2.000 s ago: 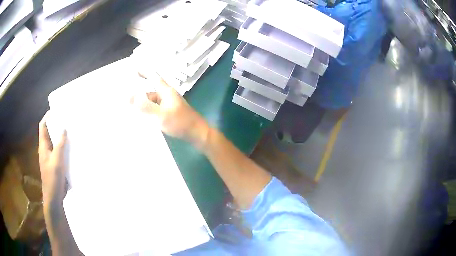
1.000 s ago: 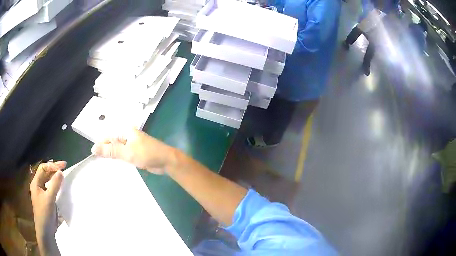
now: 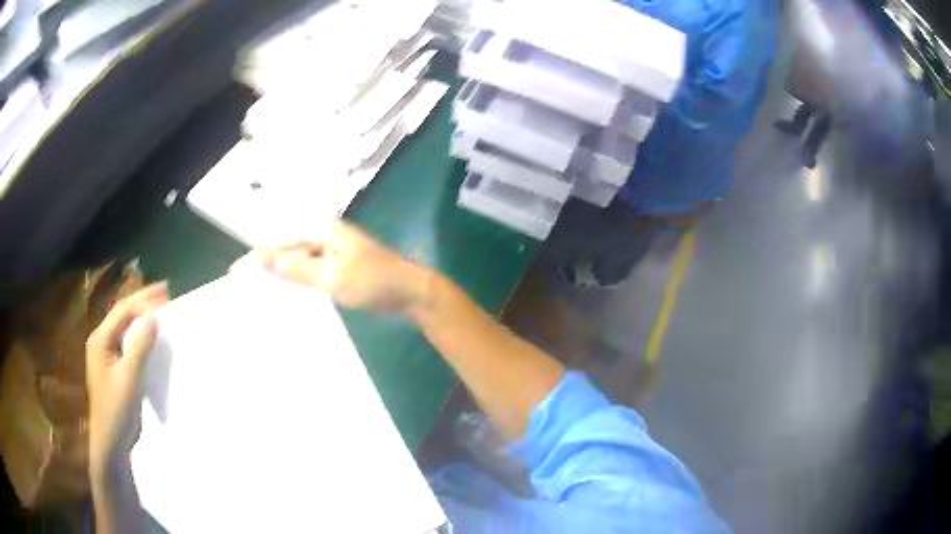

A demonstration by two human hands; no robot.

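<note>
A large white paperboard blank (image 3: 276,417) lies in front of me and glares white; I cannot tell whether it is one sheet or the top of a stack. My left hand (image 3: 123,360) is at its left edge near the far left corner, thumb and fingers on the board. My right hand (image 3: 336,273) is at its far edge, with the fingers pinched on the board. Beyond my hands, folded inserts (image 3: 255,186) lie in an overlapping white pile; a small dark hole shows in the nearest one.
Shallow white box trays (image 3: 521,156) stand stacked on the green tabletop (image 3: 386,355). A white disc (image 3: 171,196) lies left of the inserts. A crumpled brown carton (image 3: 42,417) is at the left. A person in blue (image 3: 709,115) stands behind the trays.
Since two seconds ago both hands have shifted on the board, and the nearest holed insert has come into view. The whole view has swung between frames.
</note>
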